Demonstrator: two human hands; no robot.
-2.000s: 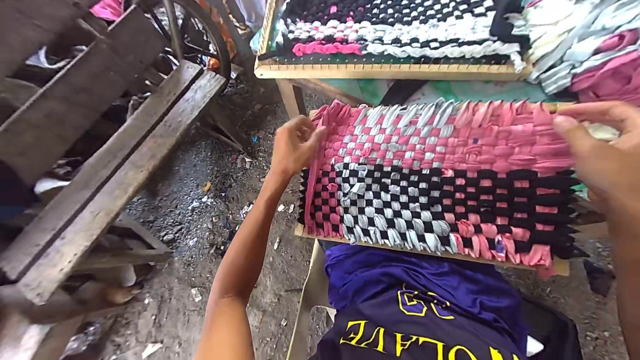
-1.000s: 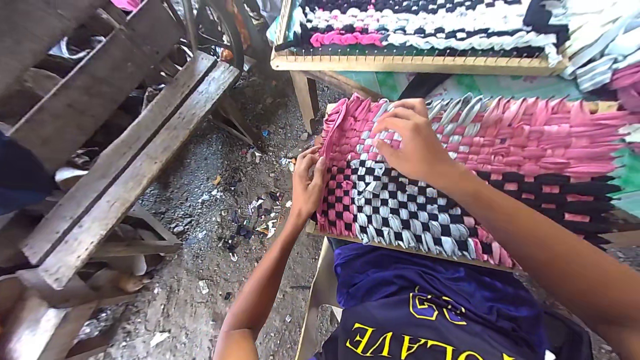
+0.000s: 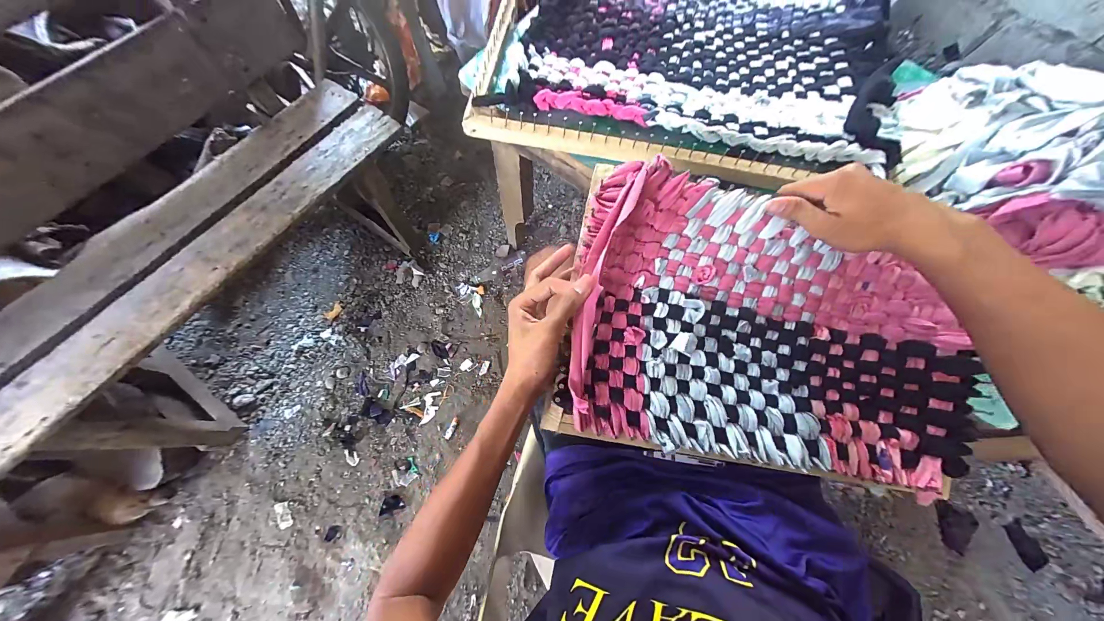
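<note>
A woven fabric-strip mat (image 3: 733,345) in pink, black and light grey lies on a wooden loom frame (image 3: 599,431) above my lap. A pink fabric strip (image 3: 582,354) runs down the mat's left edge. My left hand (image 3: 548,310) is at that edge, with thumb and index finger together on the strip. My right hand (image 3: 841,207) is at the mat's top edge, fingers bent and thumb on the light grey weave. What its fingertips grip, if anything, is hidden.
A larger pegged loom (image 3: 681,155) with a black, white and pink mat stands just beyond. White and pink fabric strips (image 3: 1026,155) are heaped at the right. A wooden bench (image 3: 216,233) stands at the left on gravelly ground (image 3: 285,483) strewn with scraps.
My right hand has moved right along the mat's top edge from near its left part. My left hand remains at the left edge.
</note>
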